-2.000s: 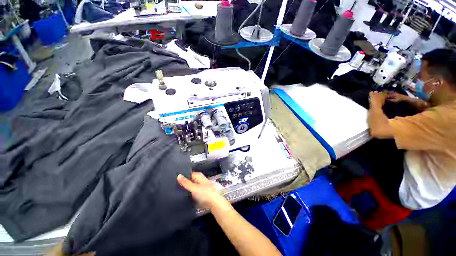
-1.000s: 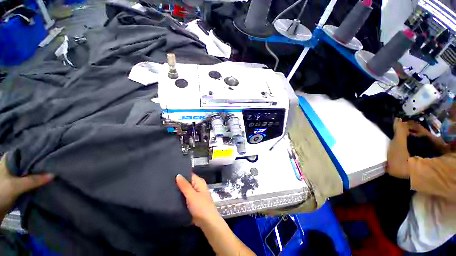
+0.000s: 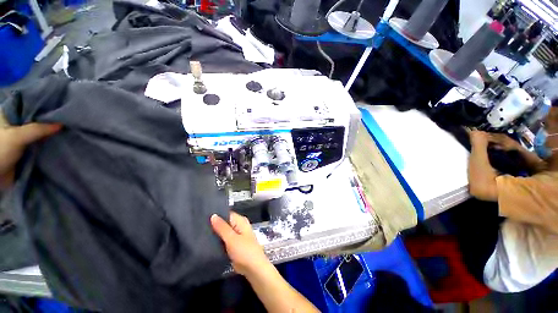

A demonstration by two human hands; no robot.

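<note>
A dark grey fabric panel hangs between my hands, left of the white overlock machine and over the table's front edge. My left hand, cut off by the left edge, grips the panel's upper left part. My right hand holds the panel's right edge between thumb and fingers, just below the presser foot area. Whether the cloth lies under the foot cannot be told. My fingertips behind the cloth are hidden.
More dark grey cloth lies behind and left. Thread cones stand behind the machine. A beige strip lies at its right. A phone lies on blue material below. A masked person works at another machine on the right.
My left hand has risen, first coming into view from the lower left, and has lifted the panel's left part. My right hand stays near the machine's front. The view has shifted.
</note>
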